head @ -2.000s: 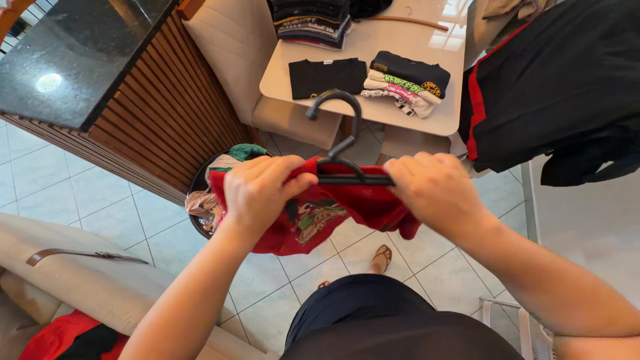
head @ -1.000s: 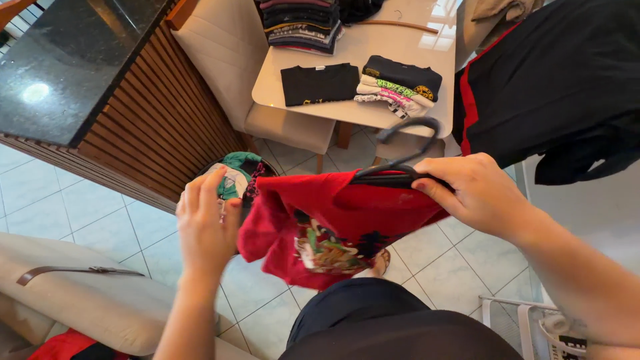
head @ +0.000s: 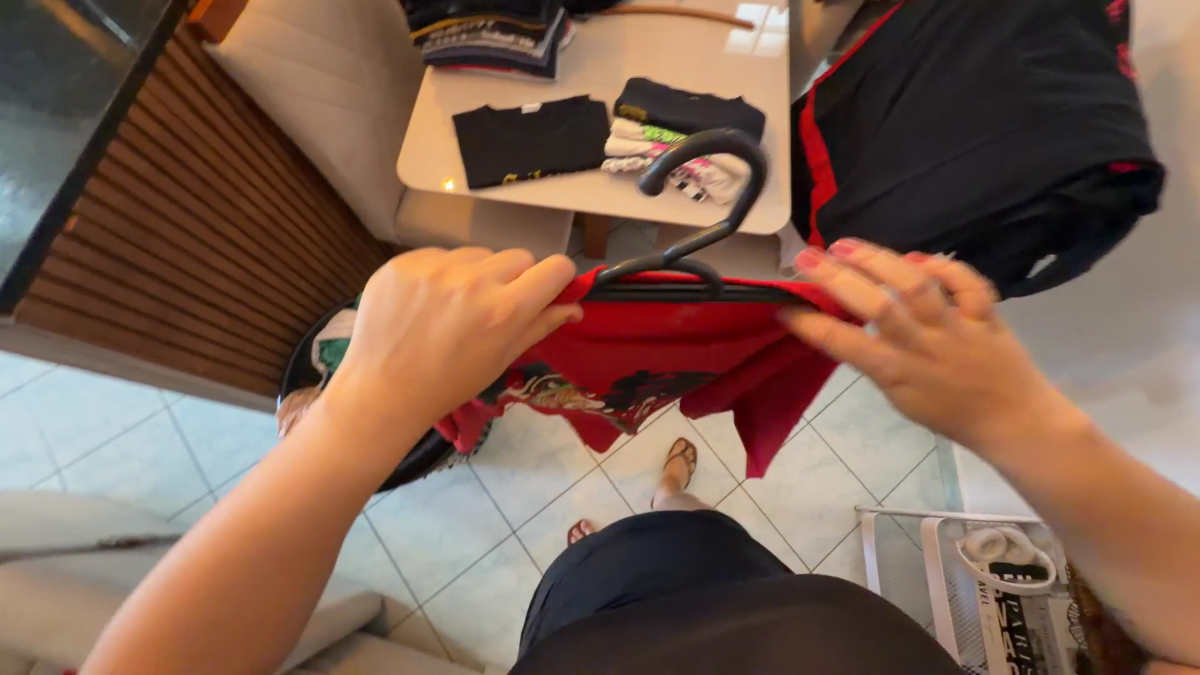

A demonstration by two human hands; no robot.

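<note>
A red printed T-shirt (head: 656, 337) hangs on a black plastic hanger (head: 750, 187) in front of me, its hook pointing up and its printed side sagging below the bar. My left hand (head: 450, 328) grips the shirt's left shoulder over the hanger. My right hand (head: 919, 337), slightly blurred, is at the right shoulder, fingers spread and thumb by the fabric; whether it grips the cloth is unclear. Past the hanger, a folded black T-shirt (head: 534, 141) lies on the white table (head: 431, 159) beside a small stack of folded shirts (head: 689, 108).
A pile of dark folded clothes (head: 497, 37) and a wooden hanger (head: 675, 11) lie farther back. Black garments with red trim (head: 966, 122) are at the right. A slatted wooden counter (head: 206, 206) stands left, with a basket of clothes (head: 319, 347) beside it. A white rack (head: 937, 581) is lower right.
One second ago my left hand was off the shirt, open at its left; now it grips the left shoulder. My right hand's fingers have spread. The shirt and hanger have turned from tilted to nearly level.
</note>
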